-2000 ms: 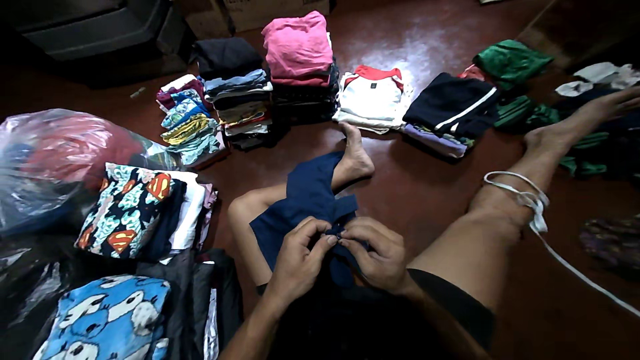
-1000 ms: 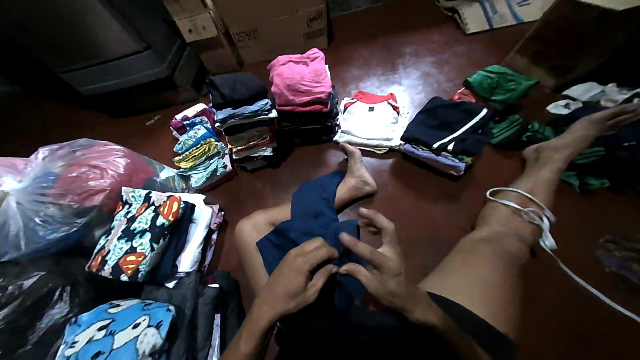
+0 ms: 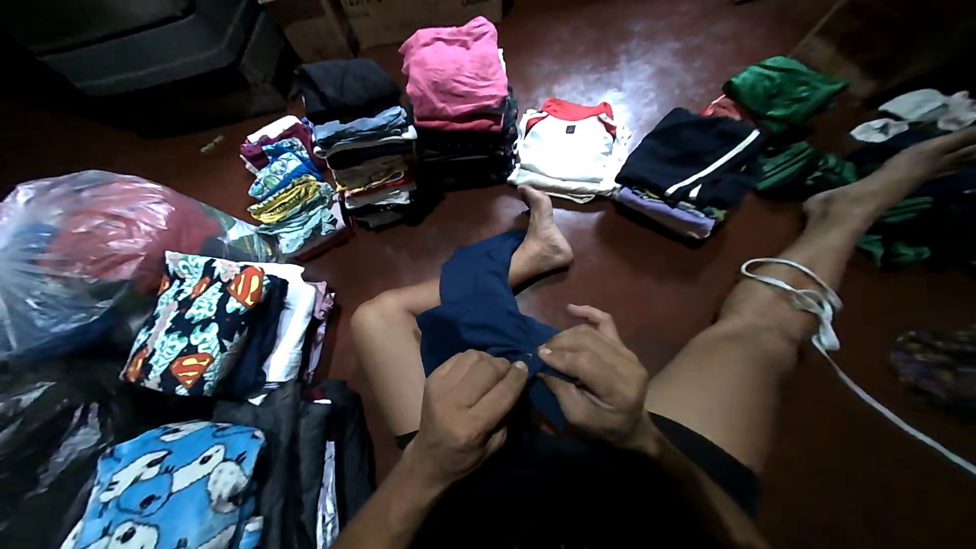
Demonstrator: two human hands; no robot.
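Observation:
A navy blue cloth garment [image 3: 480, 282] lies over my bent leg and lap. My left hand [image 3: 467, 408] pinches its near edge between thumb and fingers. Close beside it, my right hand [image 3: 598, 377] grips the same edge, thumb and index finger together, with another finger raised. Both sets of fingertips nearly meet at a gathered part of the cloth; the detail between them is too small to tell. The garment's lower part hangs between the hands and is partly hidden by them.
Folded stacks stand ahead, among them pink cloth [image 3: 454, 72], white shirts [image 3: 568, 149] and navy clothes [image 3: 686, 164]. At left are a clear plastic bag [image 3: 99, 236], a printed garment [image 3: 198, 328] and a blue fleece [image 3: 175, 480]. White cord [image 3: 877, 404] loops my outstretched leg.
The fingers of my right hand, spread and lifted a second ago, have closed onto the navy cloth. The garment stays over my leg.

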